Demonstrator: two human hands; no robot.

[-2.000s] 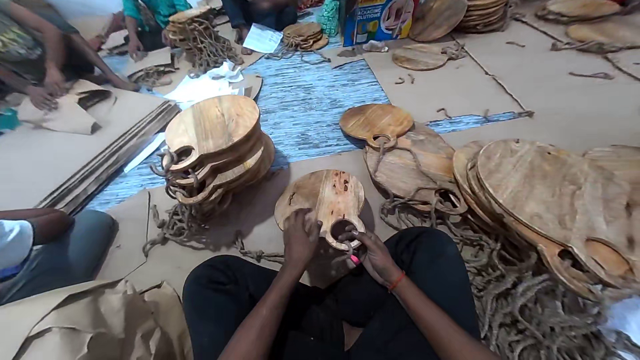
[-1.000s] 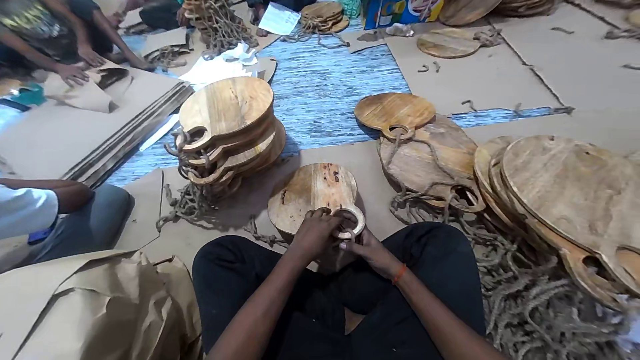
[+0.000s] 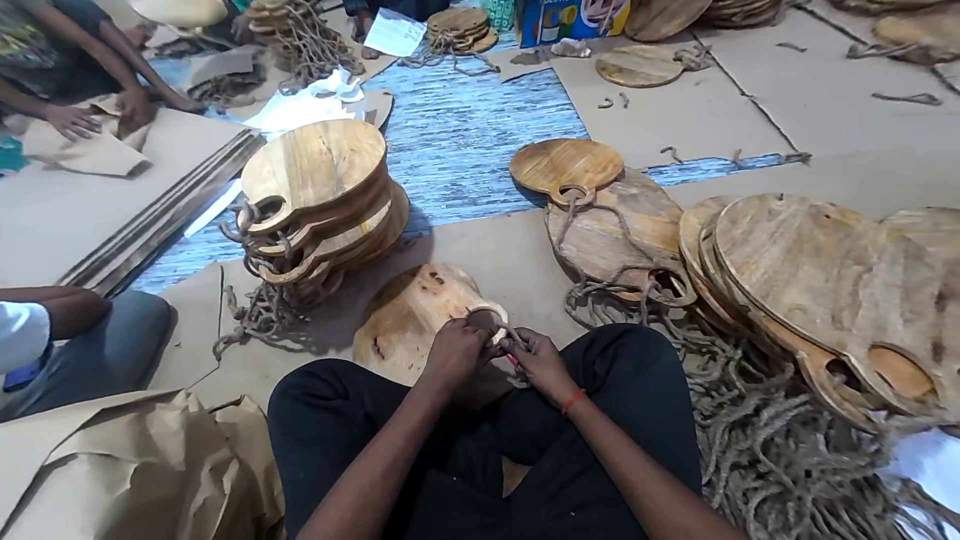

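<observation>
A round wooden board [image 3: 405, 319] with a ring-shaped handle lies tilted in front of my crossed legs. My left hand [image 3: 459, 349] grips the handle ring at its near side. Close beside it, my right hand [image 3: 534, 360] pinches a piece of jute rope [image 3: 517, 337] at the ring; the fingers partly hide where rope and wood meet. Something small and pink shows under the right fingers. An orange band circles the right wrist.
Stacked wooden boards [image 3: 315, 169] with rope loops stand at the left. More boards [image 3: 810, 277] lie at the right above a heap of jute ropes [image 3: 772, 435]. Crumpled brown paper [image 3: 135, 465] is at the lower left. Other people sit at the left and far side.
The board has turned, so its handle now points toward the lower right. A piece of rope now shows between my right fingers at the handle.
</observation>
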